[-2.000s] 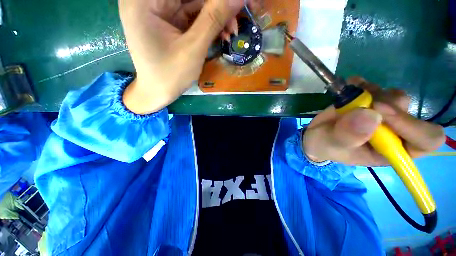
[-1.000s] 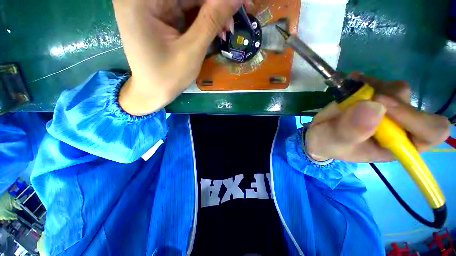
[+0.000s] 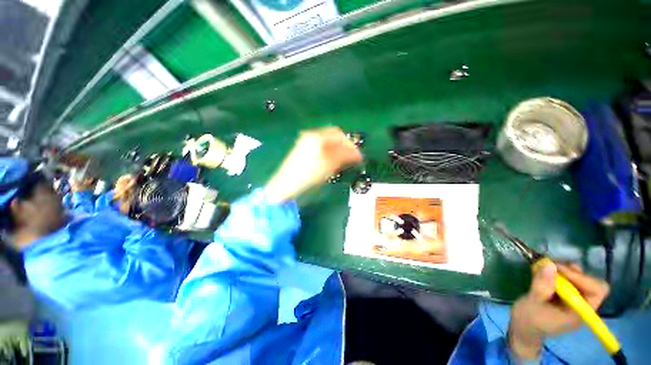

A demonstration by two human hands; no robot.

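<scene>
The orange-brown fixture (image 3: 434,249) lies on a white pad (image 3: 464,214) at the bench's near edge. Its round centre looks black; I cannot tell whether a board sits in it. My left hand (image 3: 318,160) is beyond and left of the pad, blurred, fingers together beside a few small dark round boards; one board (image 3: 362,185) lies at the pad's far edge. Whether the fingers hold anything is unclear. My right hand (image 3: 553,306) grips the yellow-handled soldering iron (image 3: 579,306), its metal tip off the bench, right of the pad and clear of the fixture.
A dark wire-grilled fan (image 3: 439,164) stands behind the pad. A whitish round tub (image 3: 542,135) and a blue box (image 3: 607,167) are at the right. A tape roll (image 3: 208,151) and crumpled tissue (image 3: 241,153) lie left. Another person (image 3: 93,249) in blue works at the left.
The view has tilted up and shows more of the bench. My left hand has moved off the fixture to the loose boards beyond it. The iron's tip has moved right, away from the fixture.
</scene>
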